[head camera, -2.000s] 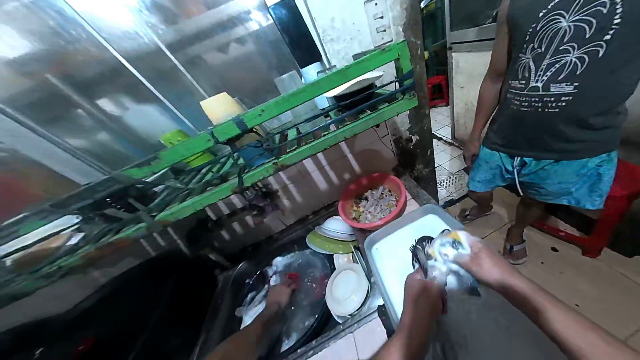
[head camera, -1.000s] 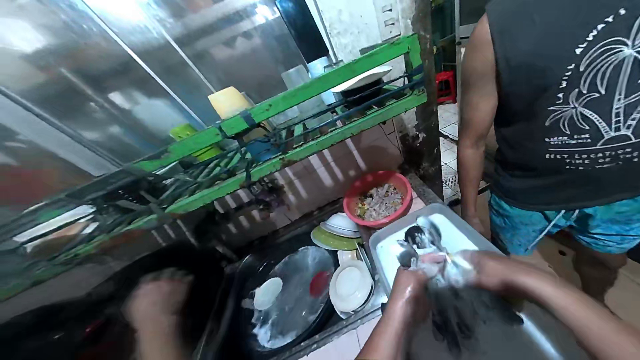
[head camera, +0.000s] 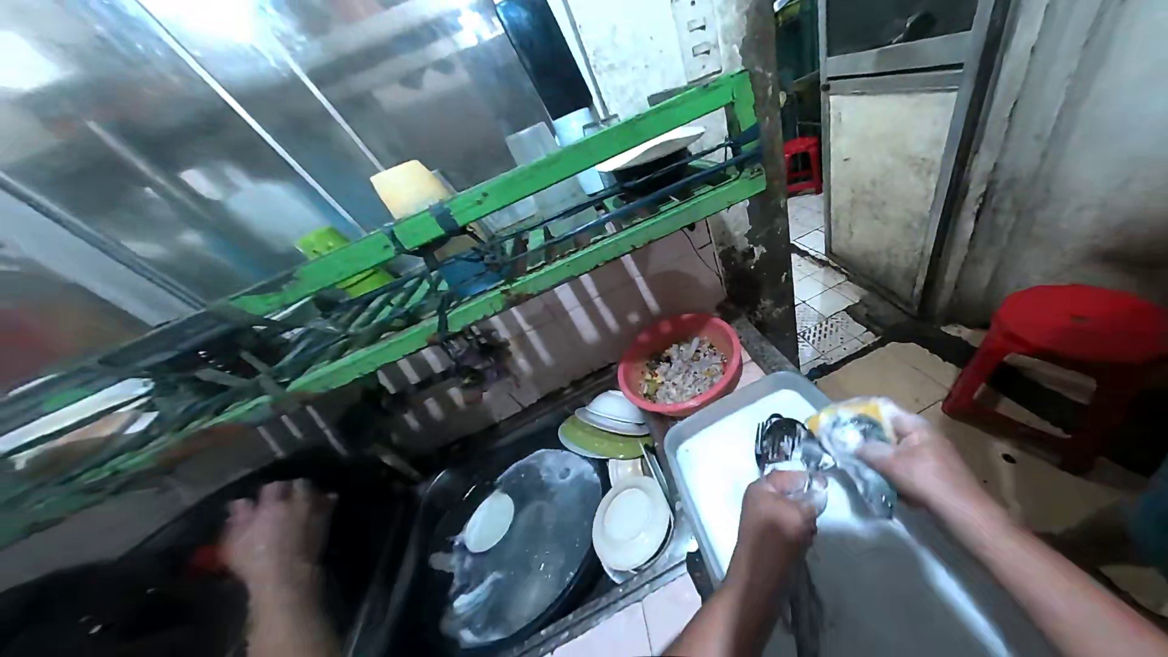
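Observation:
Over a grey rectangular tub (head camera: 684, 456) of whitish soapy water, my left hand (head camera: 780, 511) grips a bunch of metal spoons and forks (head camera: 783, 443), their heads pointing up and covered in suds. Close beside it on the right, my right hand (head camera: 912, 452) holds a foamy yellow and green sponge (head camera: 853, 424) against or very near the cutlery. Suds hide some of the fingers. Long handles hang below my left hand.
Another person's hand (head camera: 278, 534) is over a dark basin at left. A black basin (head camera: 598, 566) holds cloudy water. Beside it stand stacked plates (head camera: 631, 525), bowls (head camera: 613, 411) and a red basin of food scraps (head camera: 630, 374). A green rack (head camera: 538, 173) crosses above; a red stool (head camera: 1077, 319) stands right.
The person in the dark sleeveless shirt has left the view, apart from a bit of blue at the right edge. The other person's hand has moved from the black basin to the left one.

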